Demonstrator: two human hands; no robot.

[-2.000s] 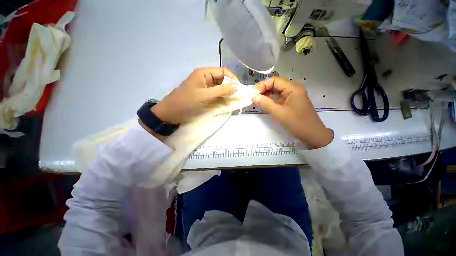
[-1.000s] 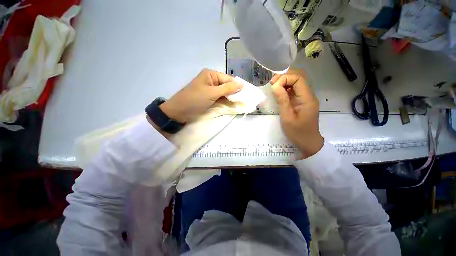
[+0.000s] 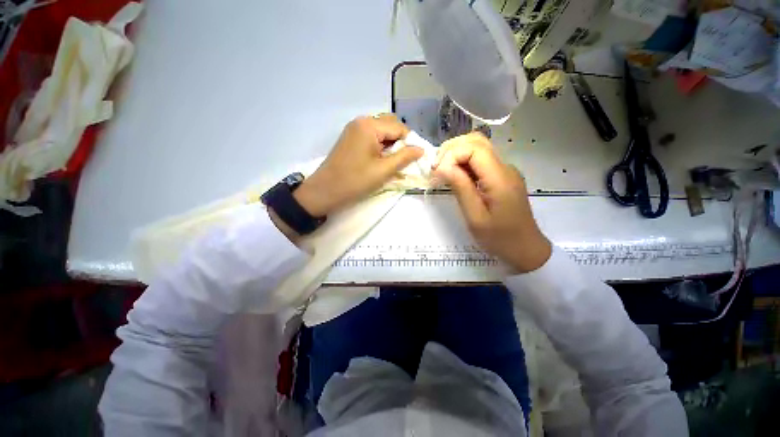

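My left hand [image 3: 363,162], with a dark watch at the wrist, pinches the end of a cream fabric piece [image 3: 355,224] between thumb and fingers, above the table's front part. The piece trails down and left under my left wrist and forearm, over the table edge. My right hand [image 3: 483,192] has its thumb and forefinger closed on the right edge of the same fabric end, close beside my left fingers. A small white part [image 3: 417,143] of the fabric shows between the hands. The exact fold is hidden by the fingers.
White rounded object [image 3: 470,60] hangs over the sewing machine bed [image 3: 556,149]. Black shears [image 3: 638,166] and a slim dark tool [image 3: 592,107] lie right. A measuring scale [image 3: 428,256] runs along the front edge. A red basket [image 3: 85,162] with cream pieces [image 3: 64,107] is at left.
A second ago my right fingertips were a little apart from the white part; now they are on the fabric end beside my left fingers. The view has shifted slightly.
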